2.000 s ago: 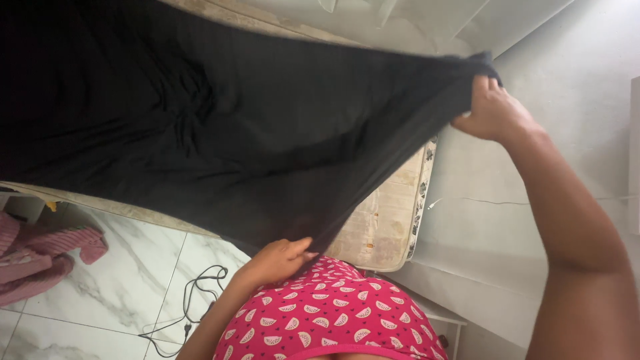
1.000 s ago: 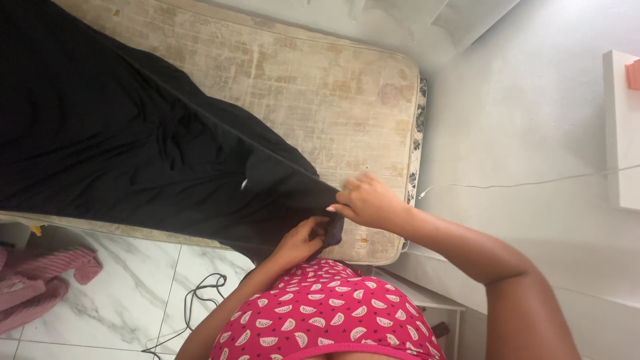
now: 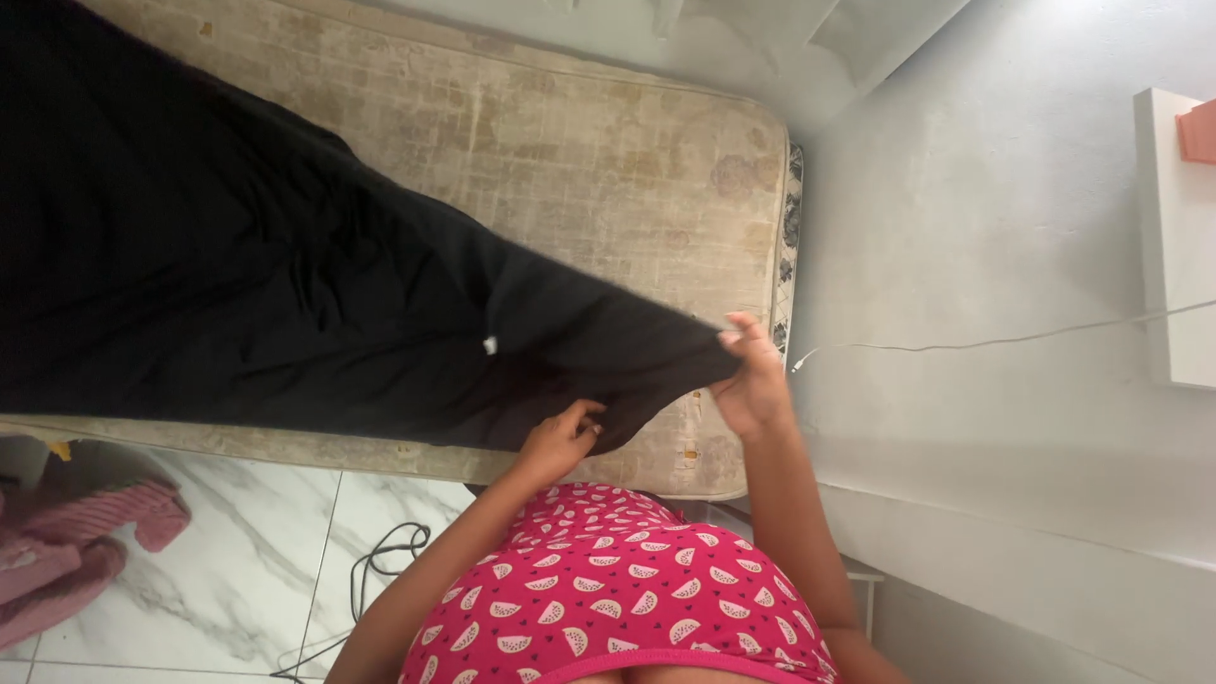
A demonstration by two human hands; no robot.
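A large black cloth point(image 3: 313, 275) lies over the left and near part of a stained beige mattress point(image 3: 608, 161), with a small white tag point(image 3: 490, 344) showing on it. My right hand point(image 3: 755, 380), slightly blurred, grips the cloth's corner near the mattress's right end and holds it stretched out. My left hand point(image 3: 562, 445) rests at the cloth's near edge with fingers curled, pinching the fabric there. The mattress's top right corner and a strip along its near side are bare.
A white cable point(image 3: 950, 344) hangs along the wall at right, below a white shelf point(image 3: 1154, 237) with a pink-orange object point(image 3: 1199, 131). Dark cable point(image 3: 366, 560) lies on the marble-look tiles point(image 3: 228, 560). Pink fabric point(image 3: 85, 541) is at lower left.
The cloth, lifted and spread wide two seconds ago, has come down and shows more mattress. My hands, close together one second ago, are apart, with the right one out toward the mattress end.
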